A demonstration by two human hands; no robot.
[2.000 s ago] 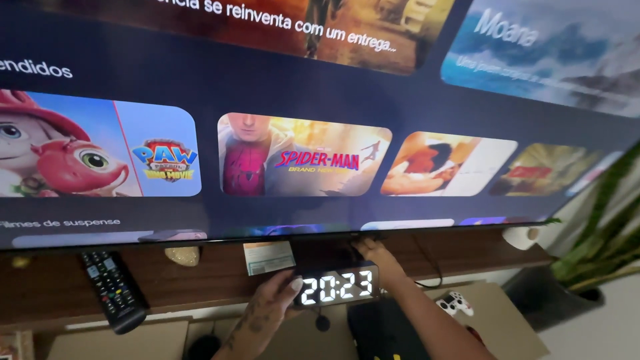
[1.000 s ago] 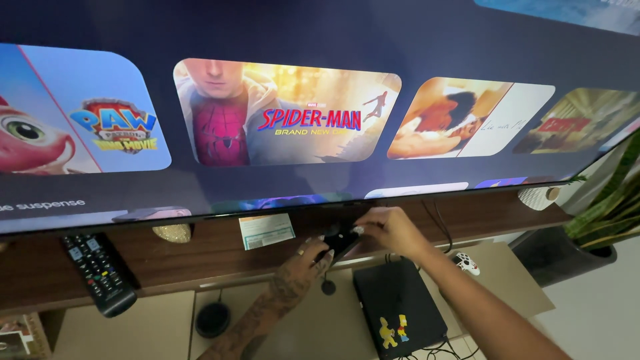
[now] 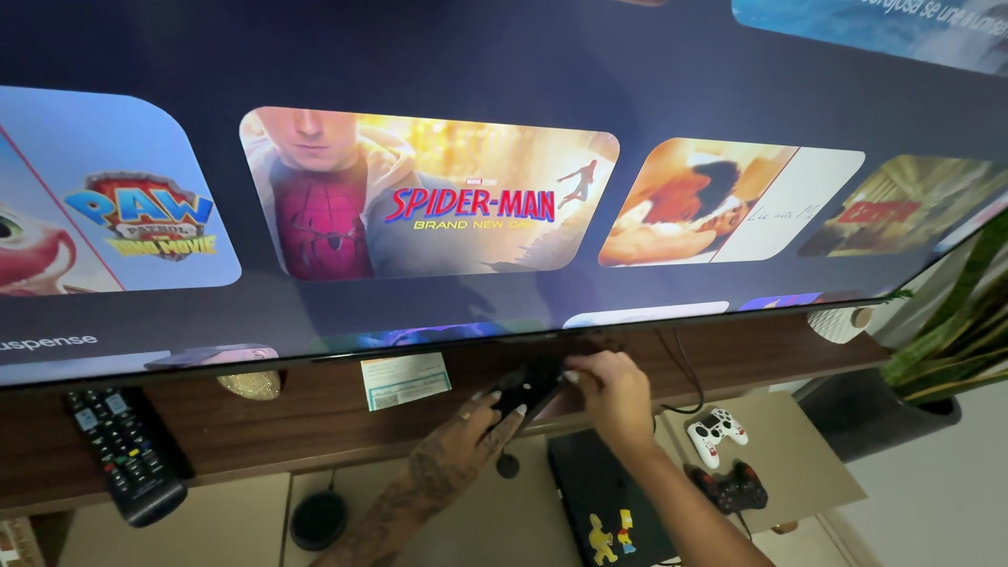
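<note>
My left hand [image 3: 484,425] grips a small black digital clock [image 3: 531,390], tilted over the wooden shelf just below the television. Its display side does not show lit digits from here. My right hand [image 3: 610,386] pinches with thumb and fingers at the clock's right end; whether it holds the clock or a cable there is hidden. To the left of the clock, a printed paper slip [image 3: 405,381] lies on the wooden shelf [image 3: 315,429]. A black cable [image 3: 691,378] hangs at the shelf's back to the right of my right hand.
A large television [image 3: 441,71] fills the upper view. On the shelf are a remote control [image 3: 126,457], a gold ornament [image 3: 250,384] and a white textured ornament [image 3: 839,323]. Below are a round black device [image 3: 318,520], a stickered black console [image 3: 583,488], white [image 3: 717,435] and black [image 3: 736,484] game controllers. A potted plant [image 3: 945,346] stands right.
The clock's lit digits, facing me two seconds ago, are no longer visible; the clock has been turned. My right hand has moved from behind the clock to its right end.
</note>
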